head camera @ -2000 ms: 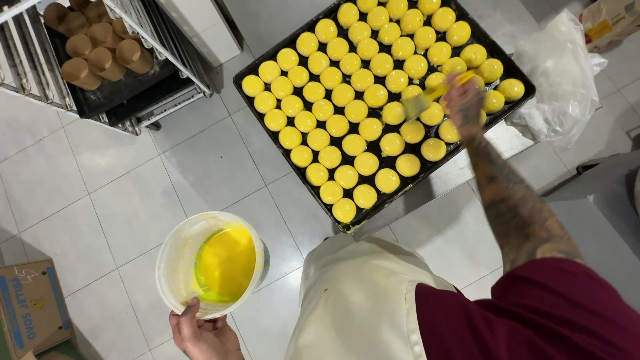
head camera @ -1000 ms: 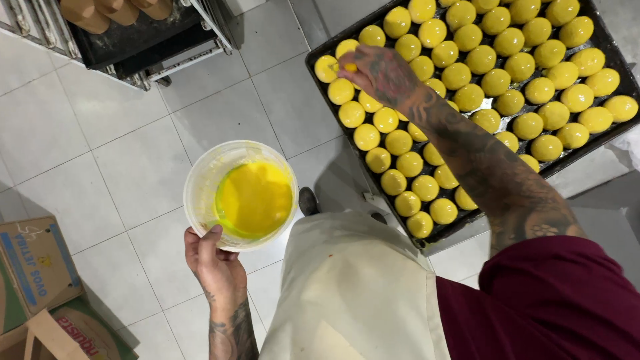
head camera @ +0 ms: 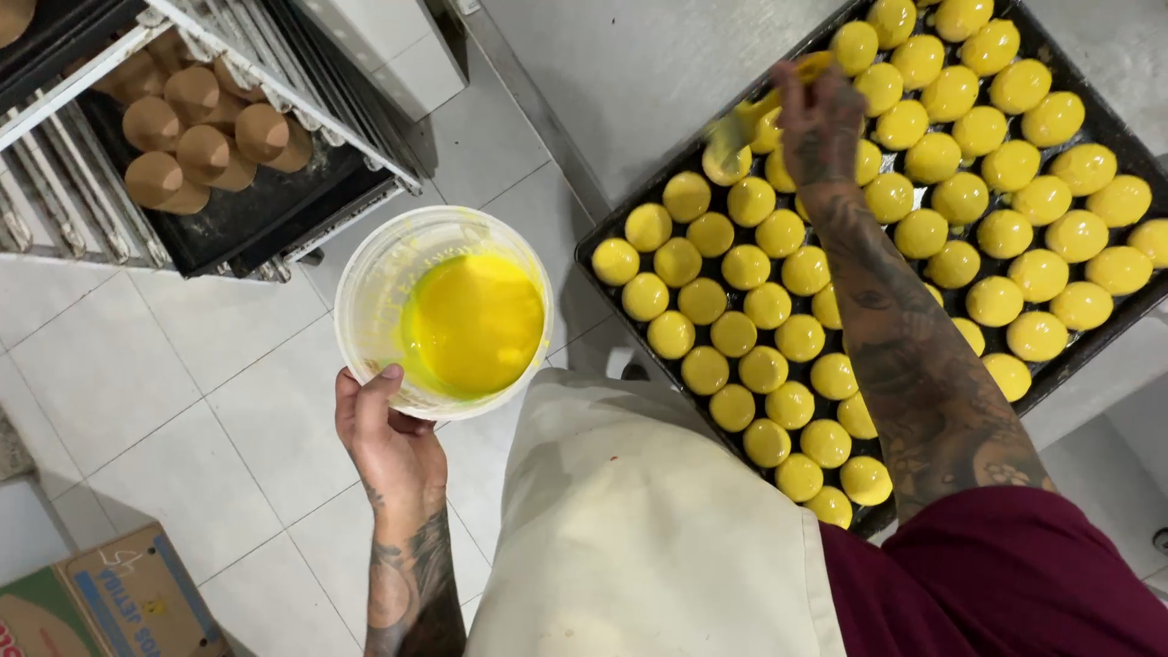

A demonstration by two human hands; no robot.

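Note:
My left hand [head camera: 388, 424] grips the rim of a translucent plastic tub [head camera: 365, 274], thumb over the edge, with yellow liquid [head camera: 479, 324] like egg wash inside. At the upper right, my right hand [head camera: 821, 119] is shut on a yellow-handled brush [head camera: 753, 111], blurred, its bristles over the small round buns near the tray's upper left edge. The black baking tray [head camera: 584, 251] holds rows of round dough pieces [head camera: 750, 201] coated glossy yellow. My right forearm hides some of them.
The tray rests on a grey metal worktop [head camera: 593, 82]. A rack [head camera: 301, 119] at the upper left bears a dark tray [head camera: 210, 242] with brown paper cups [head camera: 203, 153]. Printed cardboard boxes [head camera: 137, 593] lie at the lower left, over the tiled floor [head camera: 274, 438].
The right hand with the brush has moved from the tray's left corner further along its upper left edge. The left hand still holds the tub. The view has shifted.

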